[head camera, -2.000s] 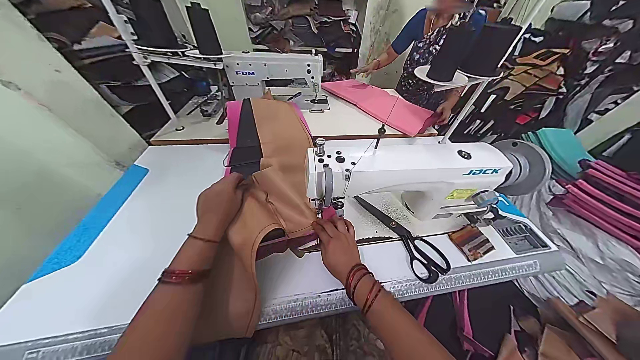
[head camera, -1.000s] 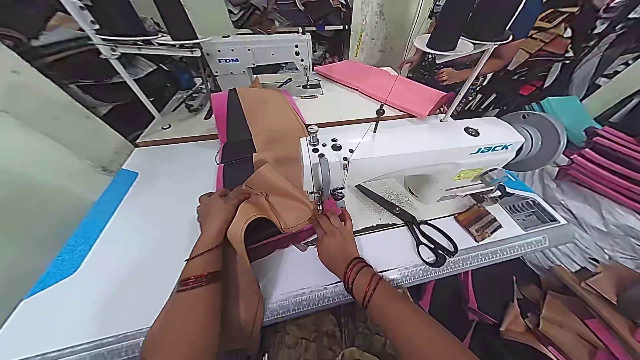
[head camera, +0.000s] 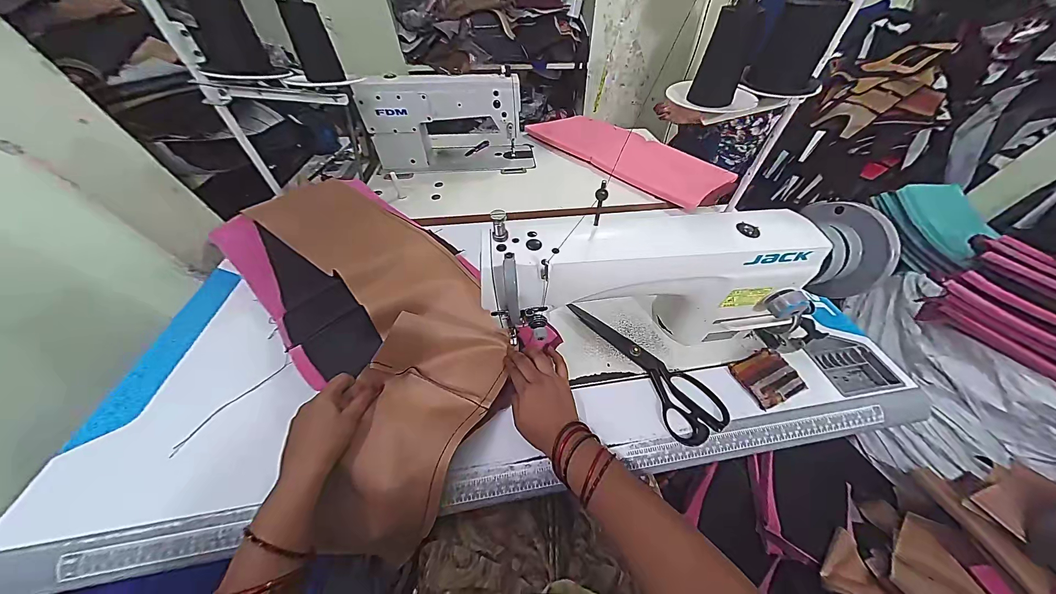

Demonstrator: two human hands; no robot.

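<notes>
A tan, black and pink fabric piece (head camera: 388, 264) lies across the white table to the left of the JACK sewing machine (head camera: 660, 264), its lower part hanging over the front edge. My left hand (head camera: 330, 421) grips a fold of the tan fabric. Near the needle, my right hand (head camera: 540, 396) presses the fabric's edge with its fingertips, beside a small pink bit of fabric (head camera: 540, 334) at the presser foot. A dark stitched line runs along the tan edge. Black-handled scissors (head camera: 660, 371) rest on the machine bed and table, right of my right hand.
A small patterned cloth piece (head camera: 767, 379) lies right of the scissors. Behind stand an FDM sewing machine (head camera: 437, 124) and folded pink fabric (head camera: 631, 157). Thread cones (head camera: 722, 58) rise at the back. Cut fabric pieces (head camera: 932, 544) lie at the lower right. A person's hand (head camera: 678, 113) shows behind.
The upper part of the fabric has swung left and spread over the table. The curved tan edge by my hands has straightened. My right hand stays near the needle; the scissors have not moved.
</notes>
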